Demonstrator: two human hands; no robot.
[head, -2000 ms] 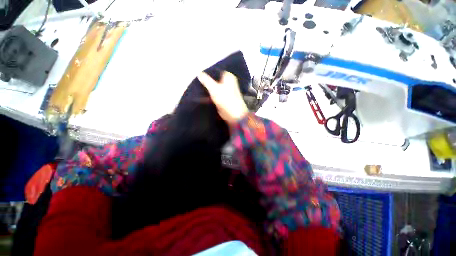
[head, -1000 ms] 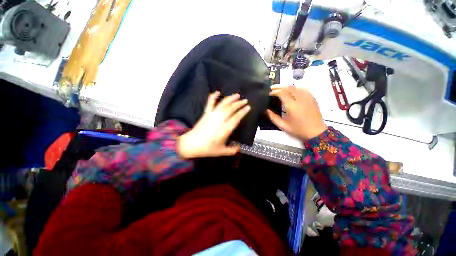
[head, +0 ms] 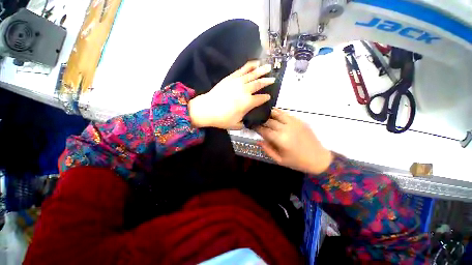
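Note:
A black garment piece lies on the white sewing table, its right edge at the presser foot and needle of the sewing machine. It hangs over the table's front edge to my lap. My left hand lies flat on the cloth with fingers spread, just left of and in front of the needle. My right hand pinches the cloth's near edge at the table front. The fingertips of my right hand are partly hidden by the cloth.
Red thread snips and black-handled scissors lie right of the needle. A tan strip and a grey box-like device are at the left. A small tan block sits near the front edge. A blue crate stands below.
My left hand has moved up and right, close to the needle. My right hand has moved down and left to the cloth's near edge. The cloth now reaches the presser foot.

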